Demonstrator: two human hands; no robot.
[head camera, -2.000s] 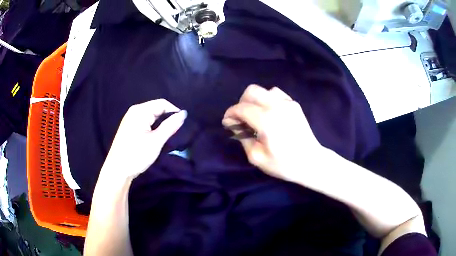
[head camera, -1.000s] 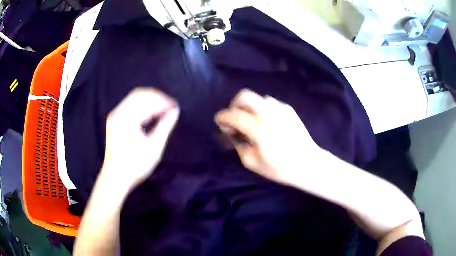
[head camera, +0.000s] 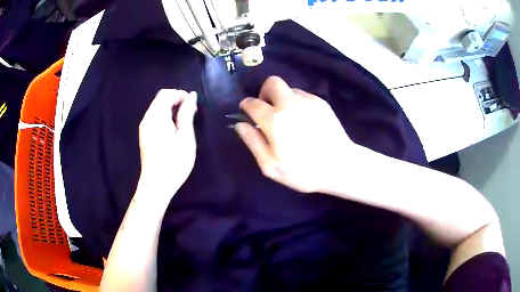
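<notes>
Dark navy-purple cloth (head camera: 228, 188) covers the white machine table and hangs towards me. The white sewing machine head (head camera: 199, 23) stands over it, with the needle area (head camera: 230, 61) above a lit spot on the cloth. My left hand (head camera: 168, 137) is on the cloth left of the lit spot, thumb and fingertips pinched together; it seems to pinch the cloth. My right hand (head camera: 291, 134) is right of the spot and holds thread snips (head camera: 236, 120), their dark pointed blades showing between thumb and fingers, pointing left.
An orange plastic basket (head camera: 40, 199) stands along the table's left edge. A second white sewing machine (head camera: 456, 34) is at the upper right, its bed (head camera: 442, 108) beside the cloth. Dark cloth lies at the upper left. A knurled pale knob (head camera: 252, 56) is on the machine head.
Both hands have moved up towards the needle area. The snips' blades now show clearly at my right fingers. The view has shifted, so the machine head appears lower. The pale patch near my left hand no longer shows.
</notes>
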